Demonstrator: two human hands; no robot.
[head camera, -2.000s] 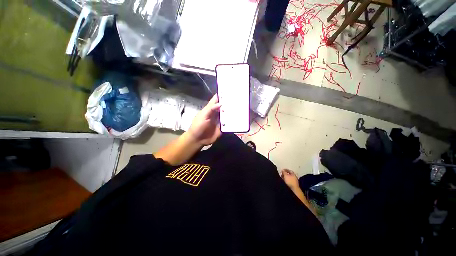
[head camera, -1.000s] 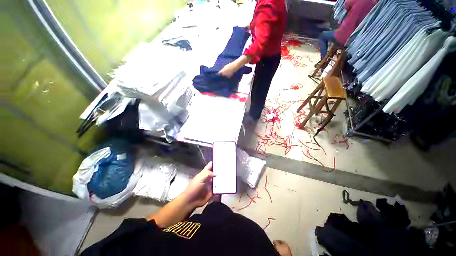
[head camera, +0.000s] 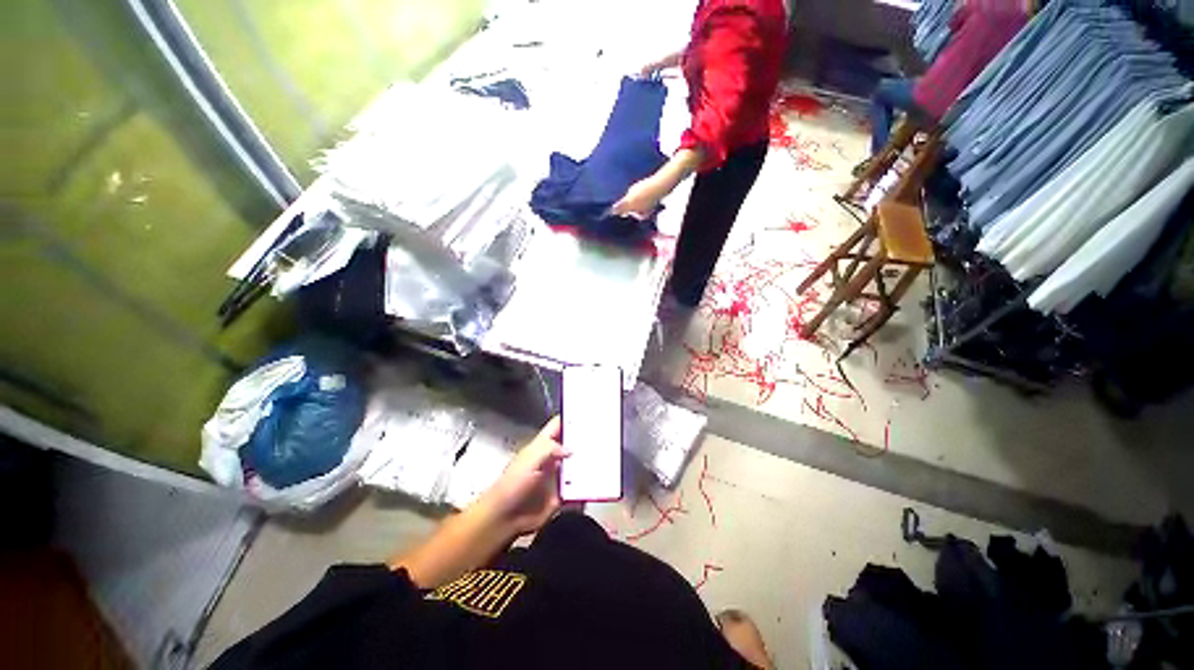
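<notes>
My left hand (head camera: 530, 484) is closed around the left side of a mobile phone (head camera: 592, 435) and holds it upright in front of my black top. The phone's screen glows white with nothing readable on it. A small part of my right hand (head camera: 742, 636) shows low at the bottom edge, beside my top; its fingers and anything in it cannot be made out.
A person in red (head camera: 733, 92) handles a navy garment (head camera: 609, 164) on the white table (head camera: 583, 299). Plastic bags (head camera: 452, 268) lie at its left corner. A sack (head camera: 304, 425), white packages (head camera: 416, 452), red strips, a wooden stool (head camera: 904, 233), hanging garments (head camera: 1048, 118) and a dark heap (head camera: 943, 609) surround it.
The view has tilted up from the floor to the table and co-worker. My left hand still holds the phone. The co-worker's near hand has shifted slightly on the navy garment.
</notes>
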